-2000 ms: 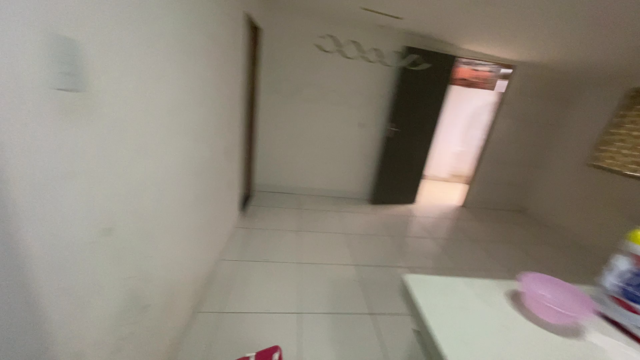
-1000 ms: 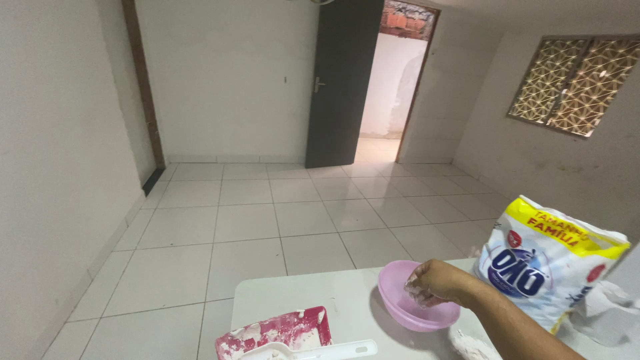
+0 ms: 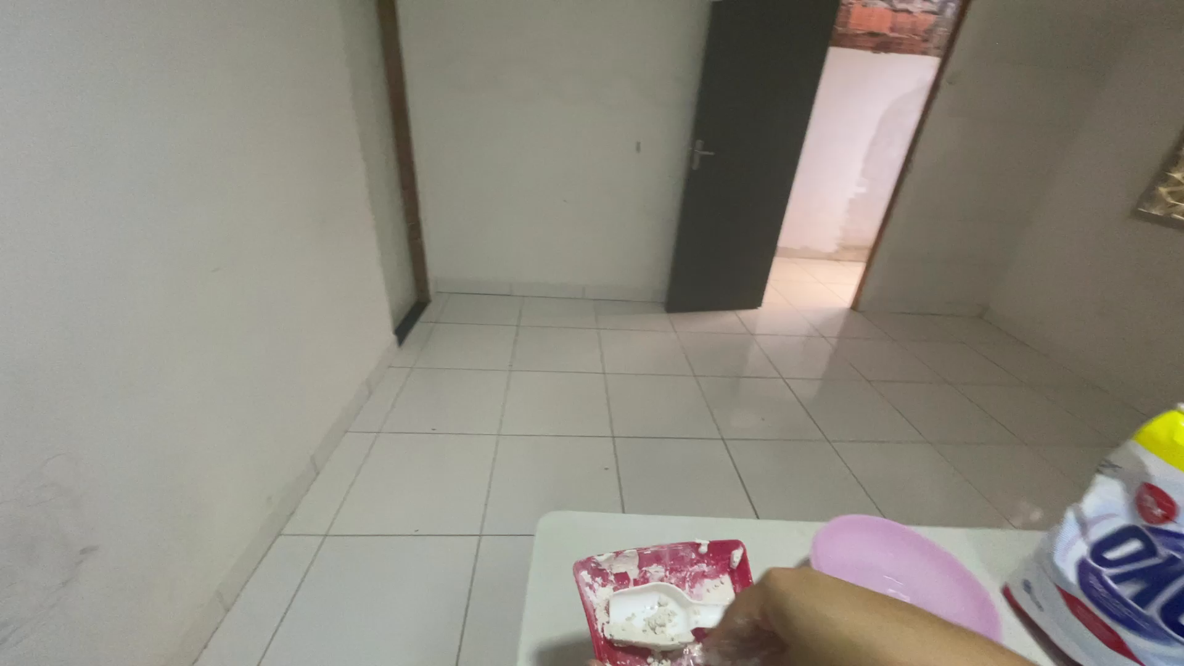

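My right hand (image 3: pixel 754 618) reaches in from the right at the bottom of the head view, its fingers closed round the handle of a white plastic scoop (image 3: pixel 652 612). A little white powder lies in the scoop, which is over a red tray (image 3: pixel 661 560) smeared with white paste or powder. Just a fingertip of my left hand (image 3: pixel 594 662) shows at the tray's lower edge; what it holds is hidden. Behind my right wrist stands a pink plastic bowl (image 3: pixel 902 569). An OMO detergent bag (image 3: pixel 1105 555) stands at the far right.
These things rest on a white table (image 3: pixel 564 546) with a rounded corner. Beyond it lies a white tiled floor (image 3: pixel 555 407). A dark door (image 3: pixel 754 157) stands ajar at the back, and a plain wall (image 3: pixel 185 231) runs along the left.
My right hand has moved left from the pink bowl to the scoop, which lay across the red tray. The view has shifted to the left.
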